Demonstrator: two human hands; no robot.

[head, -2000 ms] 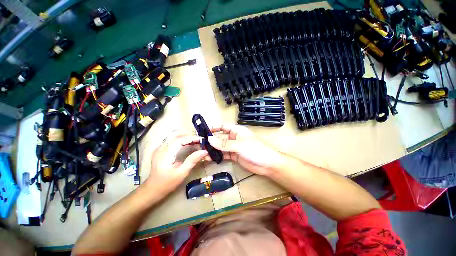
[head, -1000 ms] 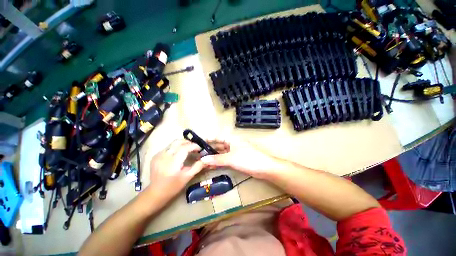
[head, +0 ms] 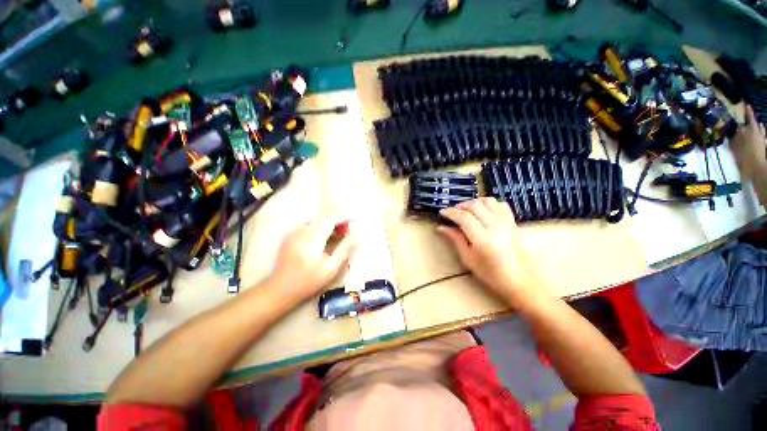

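My left hand [head: 311, 255] is over the cardboard left of centre, thumb and fingers apart, with nothing seen in it. My right hand [head: 488, 240] has its fingertips at the lower edge of a small stack of black covers [head: 439, 192]; whether it grips one is hidden. A part-built black unit [head: 357, 299] lies near the bench's front edge, below and between my hands. A thin lead runs from it to the right, towards my right wrist. Long ribbed rows of stacked covers [head: 488, 130] and a shorter row [head: 551, 187] lie beyond and beside the small stack.
A tangled pile of wired units [head: 168, 189] lies at left, another pile [head: 660, 105] at right. Black units [head: 147, 44] sit spaced on the green belt [head: 294, 38]. Another person's hand [head: 751, 151] shows at the right edge. A red stool [head: 635, 328] is at lower right.
The black cover that both hands held is no longer between them. My right hand has moved right and up to the small stack; my left hand has come away empty. The view has shifted slightly.
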